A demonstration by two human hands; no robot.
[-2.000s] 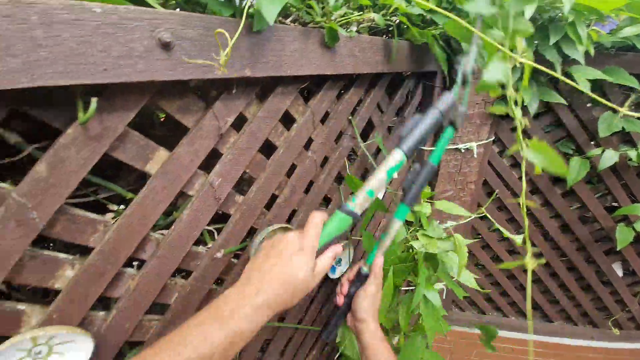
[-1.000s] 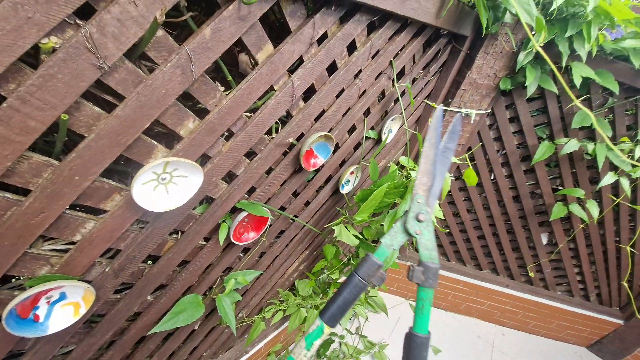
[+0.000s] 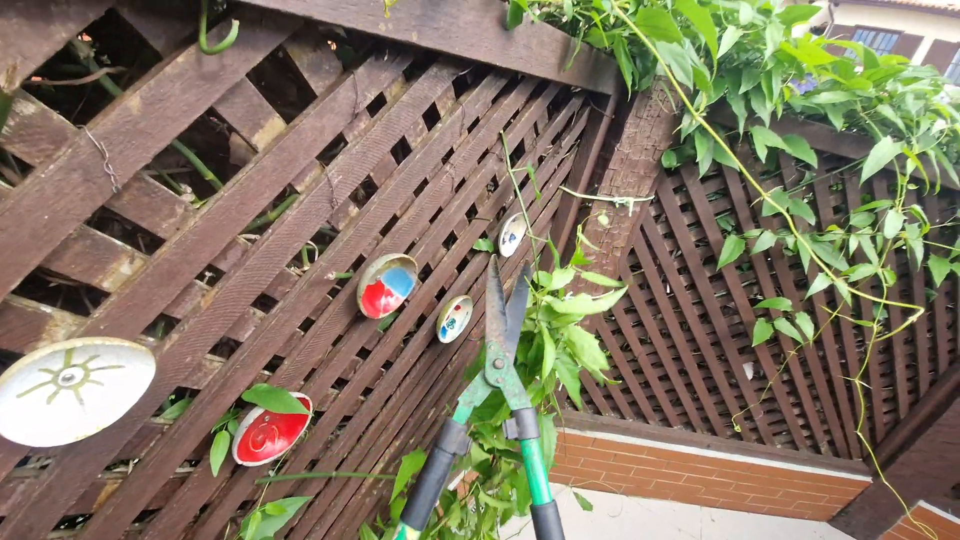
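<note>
Green-handled hedge shears (image 3: 498, 367) point upward at the lower centre, their rusty blades slightly apart in front of a leafy vine (image 3: 577, 330) beside the wooden post (image 3: 637, 165). The handles run out of the bottom of the view, and neither of my hands is visible. The blade tips lie just below a small white painted dish (image 3: 512, 234) on the brown wooden lattice (image 3: 255, 262). One thin upright stem (image 3: 517, 180) crosses by that dish. A pale tie (image 3: 611, 199) goes across the post.
More painted dishes hang on the lattice: a red and blue one (image 3: 387, 286), a small one (image 3: 454, 319), a red one (image 3: 271, 429) and a white one with a sun drawing (image 3: 75, 391). Vines (image 3: 825, 262) trail over the right lattice, above a low brick-faced wall (image 3: 675, 465).
Both hands, visible on the shears two seconds ago, are out of view now. Since one second ago the shears' blades have tilted from leaning right to pointing slightly left. The view has shifted.
</note>
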